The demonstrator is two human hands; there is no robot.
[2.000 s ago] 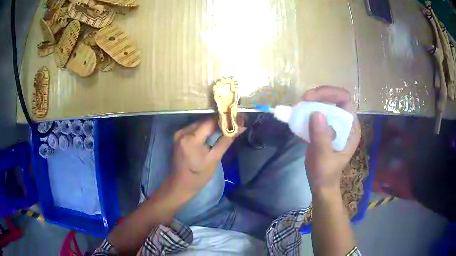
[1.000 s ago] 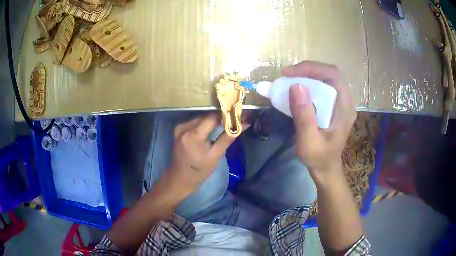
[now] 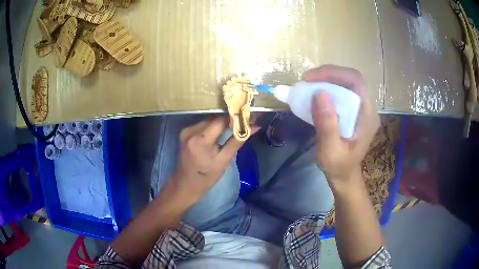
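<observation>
My left hand (image 3: 202, 155) holds a pale tan leg part (image 3: 238, 105) by its heel end at the table's near edge. Its open foot-shaped end faces up, with a raised rim and toe bumps at the far end. My right hand (image 3: 341, 126) is closed around a white glue bottle (image 3: 325, 105), tilted nearly level. Its blue tip points left and is at the right side of the toe end; whether it touches is hard to tell. Flat tan sole pieces (image 3: 118, 43) lie in a loose pile at the table's far left, with a single sole piece (image 3: 40, 94) nearer me.
The table (image 3: 173, 63) is glossy tan. A dark phone (image 3: 408, 6) and pale leg stock (image 3: 466, 63) lie at right, a black cable (image 3: 14, 79) at left. Below are a blue tote (image 3: 116, 178) of round white parts and a blue bin (image 3: 395, 184) of small brown pieces.
The bottle has moved from the right of the foot up to its toe end, its tip shifting slightly since one second ago. The leg part is still in my left hand, slightly shifted.
</observation>
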